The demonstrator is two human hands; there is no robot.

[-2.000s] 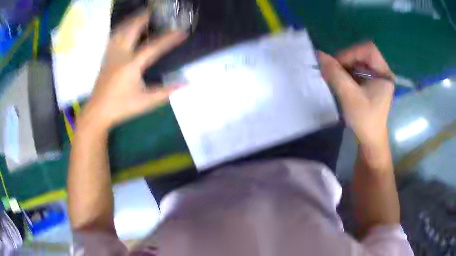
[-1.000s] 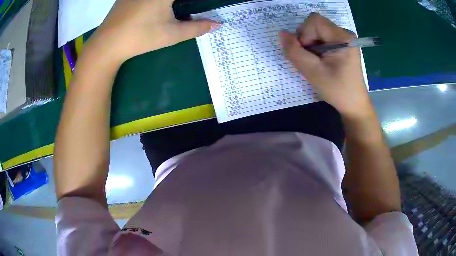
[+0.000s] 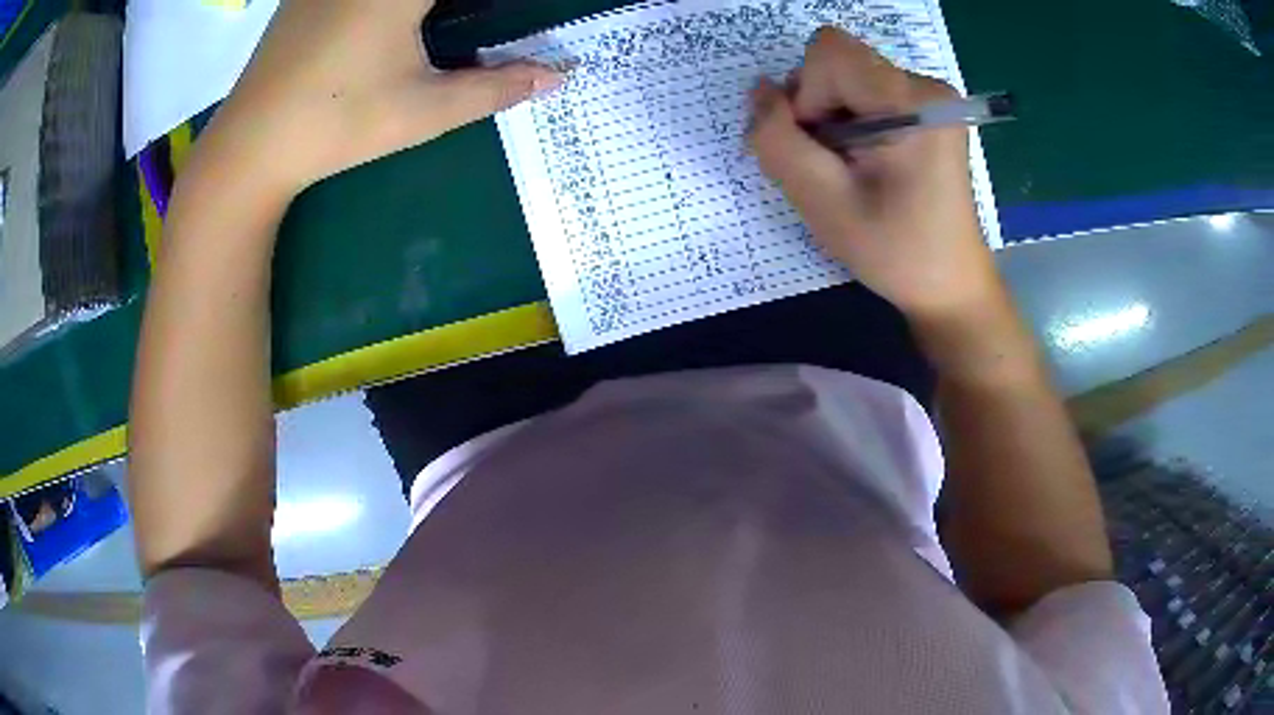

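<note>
A white record sheet (image 3: 643, 196) with a printed table and handwriting lies near the front edge of the green bench, its lower corner over the yellow edge tape. My right hand (image 3: 880, 168) rests on the sheet and grips a clear-barrelled pen (image 3: 915, 118). The pen's rear end points right; its tip is hidden by my fingers. My left hand (image 3: 363, 84) has its thumb on the sheet's upper left corner. Its fingers are spread and partly cut off by the top edge of the picture. I see nothing held in it.
A stack of trays with a brown board on top (image 3: 63, 182) stands at the far left. A white paper (image 3: 182, 70) and a purple stick (image 3: 154, 182) lie beside my left forearm. A dark object (image 3: 482, 31) is above the sheet. A blue box (image 3: 73, 528) is below the bench.
My right hand has come from the sheet's right edge onto the sheet. My left thumb now touches the sheet. In the last second, the view has shifted slightly.
</note>
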